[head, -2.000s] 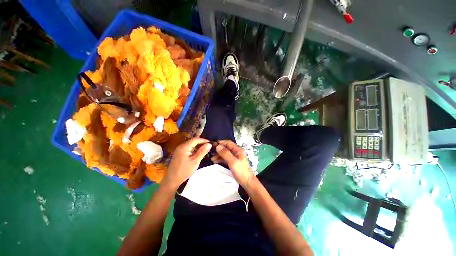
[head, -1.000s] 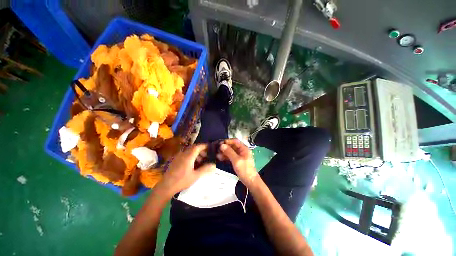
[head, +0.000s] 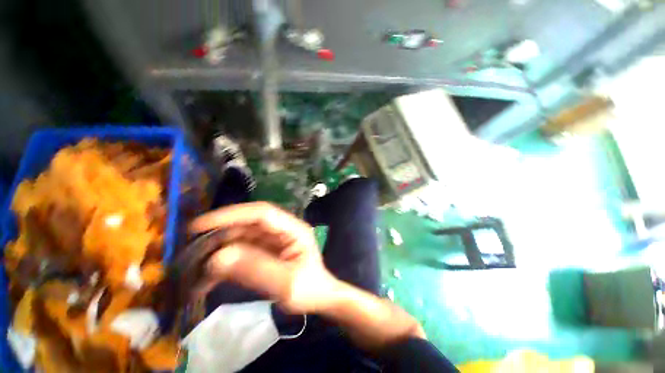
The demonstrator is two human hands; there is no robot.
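Note:
The view is motion-blurred. My right hand [head: 266,255] is over my lap beside the crate, its fingers and thumb around a blurred dark brown piece [head: 202,251]. What that piece is cannot be made out. My left hand is not in view. A white face mask [head: 233,336] lies on my lap below the right hand, with a thin ear loop at its right side. Limp orange-yellow and brown plush skins [head: 87,204] with white patches fill the blue plastic crate [head: 175,197] at the left.
The grey stuffing machine [head: 350,62] spans the top, its metal filling tube [head: 270,109] pointing down. A digital scale [head: 401,146] stands right of my knees. A dark frame [head: 475,246] is on the green floor. A box [head: 620,299] is at far right; something yellow [head: 525,363] shows at the bottom edge.
The view has swung to the right, so the crate and machine sit further left. My left hand has gone out of view. My right hand is now beside the crate.

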